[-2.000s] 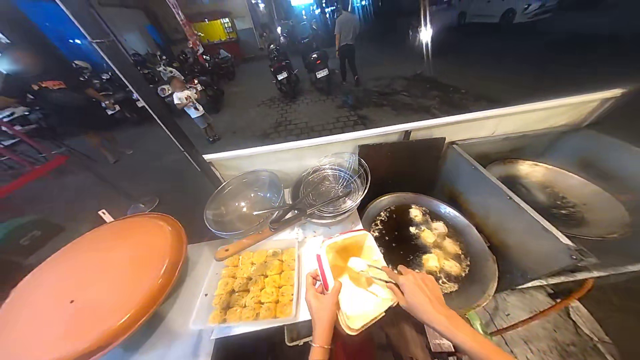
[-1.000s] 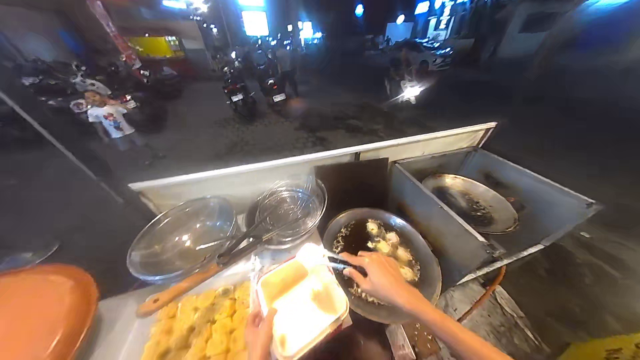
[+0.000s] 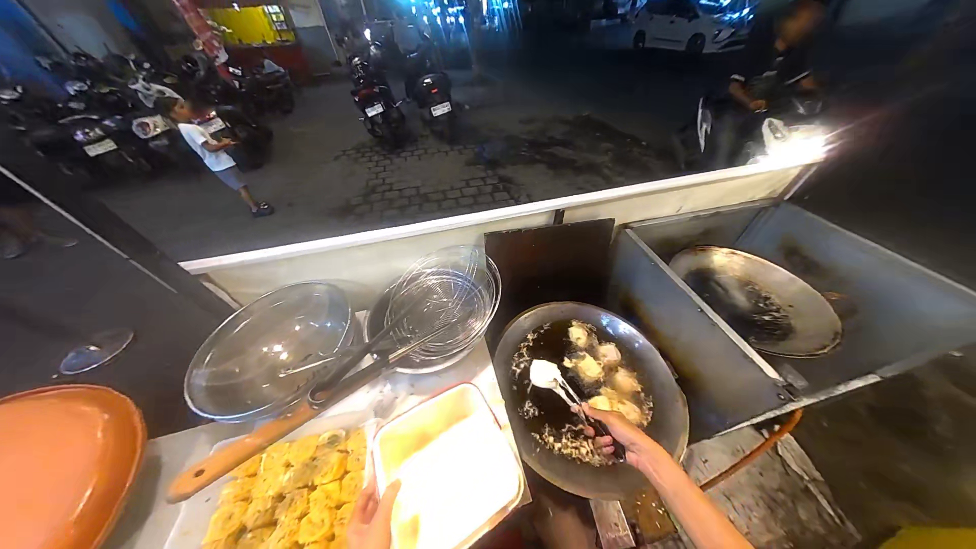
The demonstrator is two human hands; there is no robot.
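My right hand [image 3: 610,438] holds metal tongs [image 3: 566,390] over the near wok [image 3: 663,404], and a pale, batter-white piece [image 3: 546,374] is at their tips. Several pale yellow fritters [image 3: 587,367] fry in the dark oil, with loose crumbs near the wok's left side. My left hand [image 3: 374,518] grips the left edge of a rectangular white tub [image 3: 446,465], whose inside is washed out by glare. Left of the tub lies a tray of yellow, lumpy food pieces [image 3: 297,496].
A wooden-handled utensil [image 3: 244,450] lies across the tray's corner towards a glass bowl [image 3: 271,351] and wire strainers [image 3: 442,305]. An orange lid-like disc [image 3: 69,465] is at left. A second wok [image 3: 755,301] sits in the metal enclosure. Beyond the panel [image 3: 381,240] are a child and a motorcycle rider.
My right hand and the tongs have moved from over the white tub to over the near wok. A motorcycle with a lit headlamp has come closer at the right.
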